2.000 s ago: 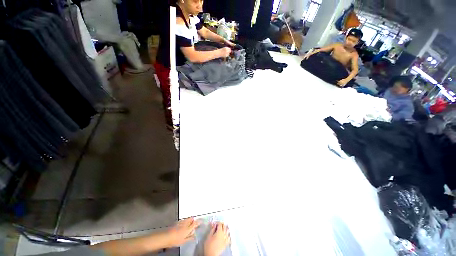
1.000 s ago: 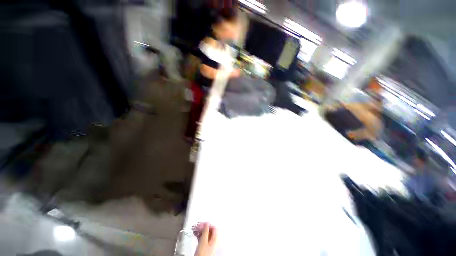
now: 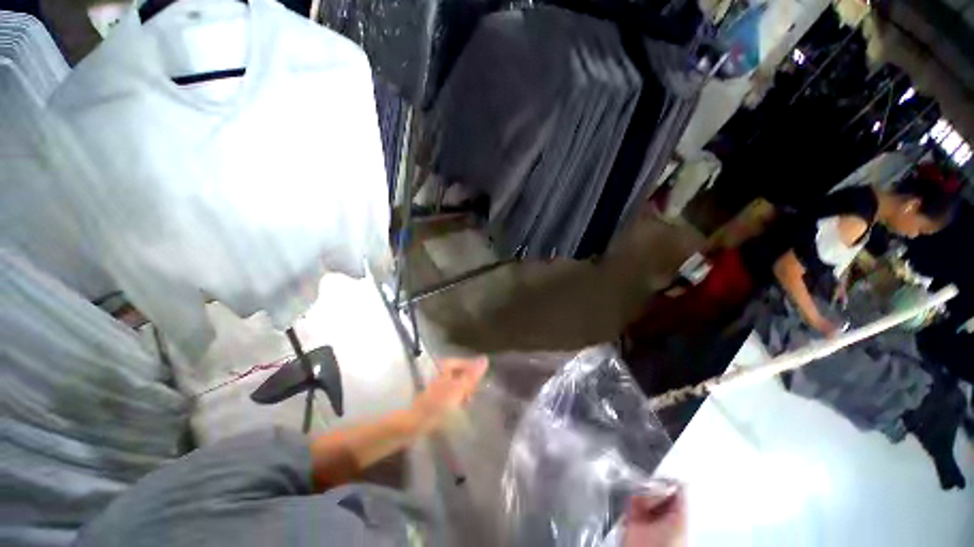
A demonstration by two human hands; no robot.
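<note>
A clear plastic bag [image 3: 582, 449] hangs crumpled and shiny beside the white table's edge. My right hand [image 3: 654, 518], cut off by the bottom edge, is shut on the bag's film. My left hand [image 3: 454, 385] is slightly blurred, with its fingers together at what looks like the bag's faint upper left edge. A white garment [image 3: 251, 160] hangs at the upper left on a black hanger [image 3: 209, 76], which shows inside its neck. It has no bag that I can see, and neither hand touches it.
A stand's dark foot [image 3: 304, 383] is below the white garment. Pale garments [image 3: 75, 374] hang close at the left, and dark garments [image 3: 555, 118] on a rack behind. The white table [image 3: 769, 470] is at the right, where a person [image 3: 844, 240] handles grey clothing [image 3: 865, 369].
The view has swung left from the table to the hanging garments. The plastic bag is now raised off the table, with both my hands at it.
</note>
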